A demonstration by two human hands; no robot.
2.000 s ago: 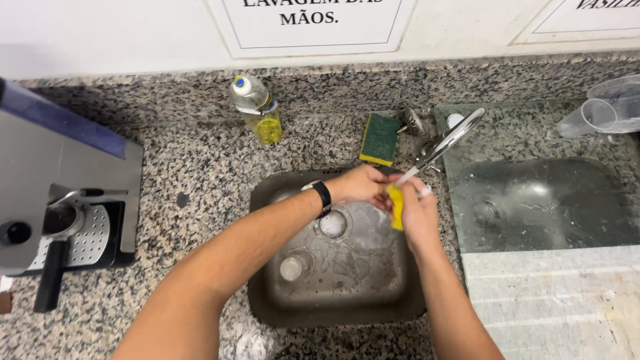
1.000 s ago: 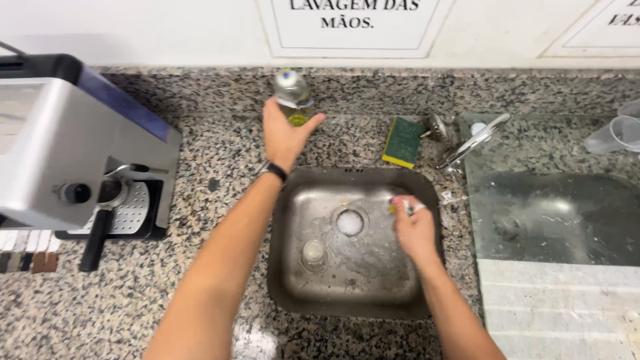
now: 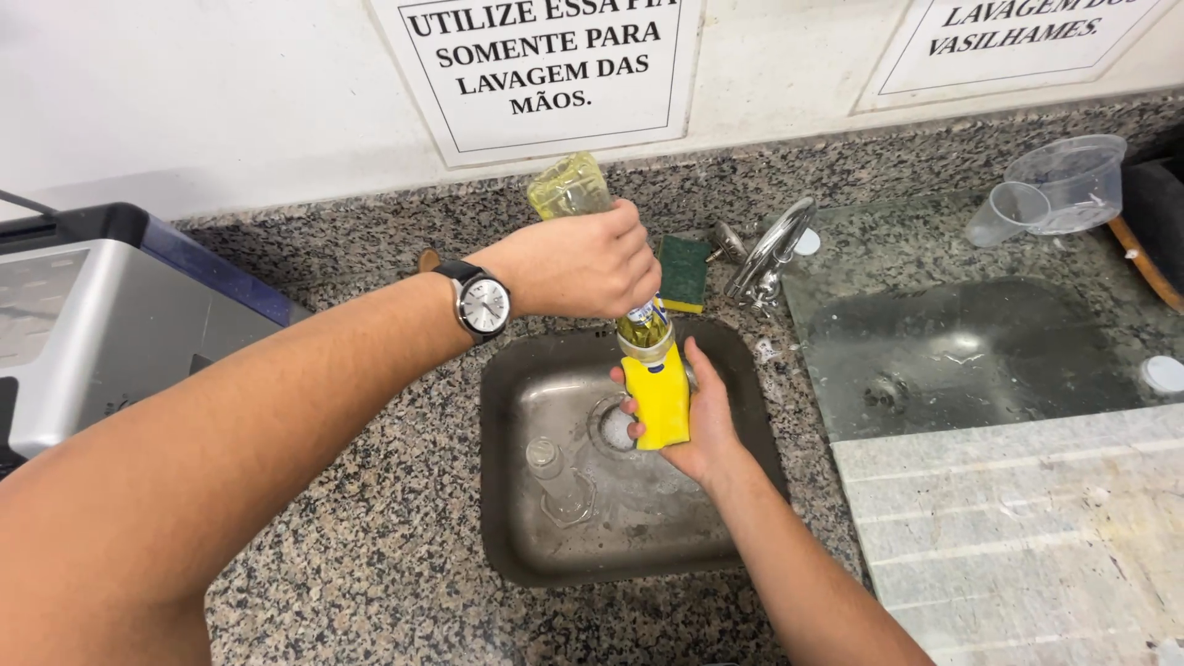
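My left hand (image 3: 587, 264) grips a clear dish soap bottle (image 3: 569, 190) with yellow liquid, tipped upside down so its cap end points at a yellow sponge (image 3: 659, 407). The sponge lies in my right hand (image 3: 708, 421), its yellow face up, above the steel sink (image 3: 638, 555). The bottle's tip touches or nearly touches the sponge; which one I cannot tell. In the basin lies a small clear glass vessel (image 3: 560, 486), left of the drain (image 3: 615, 427), where there is some foam.
Behind the sink are a green and yellow sponge (image 3: 683, 273) and a chrome faucet (image 3: 772, 250). A coffee machine (image 3: 139, 324) stands at left. To the right, a glass sheet covers another sink (image 3: 962, 356), with clear plastic containers (image 3: 1064, 185) behind it. Printed signs hang on the wall.
My left hand has lifted the bottle from the back of the counter and turned it over above the sponge. My right hand has turned, showing the yellow sponge on it.
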